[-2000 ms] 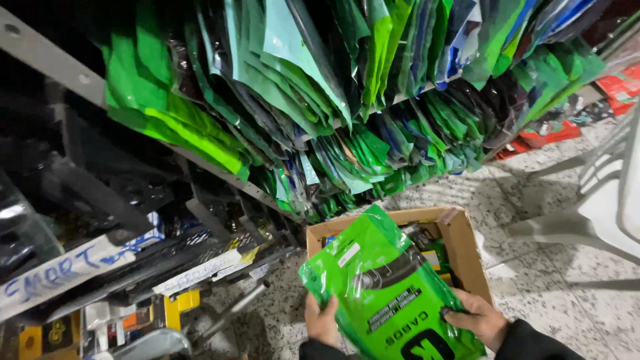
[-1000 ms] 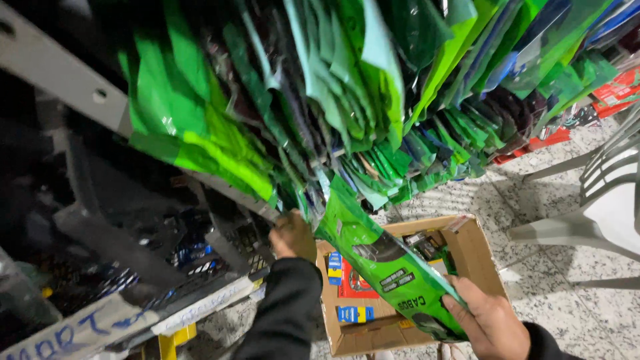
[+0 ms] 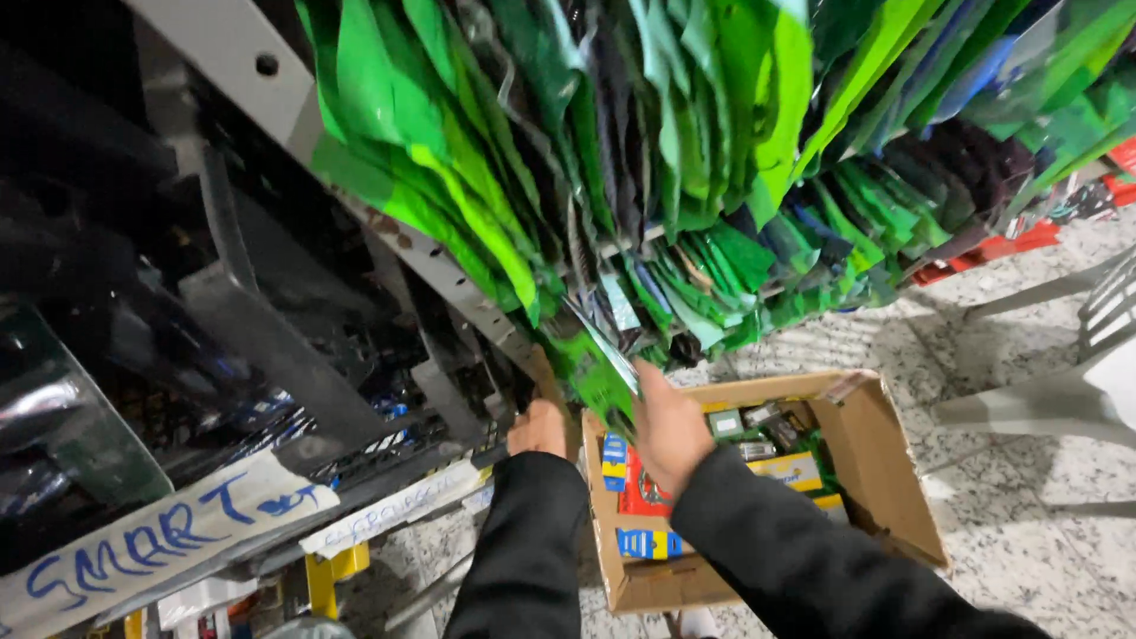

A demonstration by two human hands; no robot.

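Observation:
A green plastic packet [image 3: 593, 373] with printing hangs between my two hands, its upper end against the lower row of green packets [image 3: 710, 266]. My right hand [image 3: 667, 424] grips the packet's right edge. At its left side is my left hand [image 3: 541, 424], close to the perforated metal upright; whether its fingers hold the packet is hard to see. Below and to the right, an open cardboard box [image 3: 896, 479] on the floor holds small boxes, among them a red one [image 3: 641, 486] and a blue and yellow one [image 3: 650, 543].
Dense rows of green packets [image 3: 497, 177] hang overhead beside a perforated metal rail [image 3: 257, 80]. Dark plastic bins [image 3: 240, 337] with handwritten tape labels [image 3: 186, 532] fill the left. A white plastic chair [image 3: 1047, 404] stands at the right on the speckled floor.
The green packet, held flat above the cardboard box two seconds ago, is now up at the hanging row, seen nearly edge-on. My right hand has moved up and left towards the metal upright.

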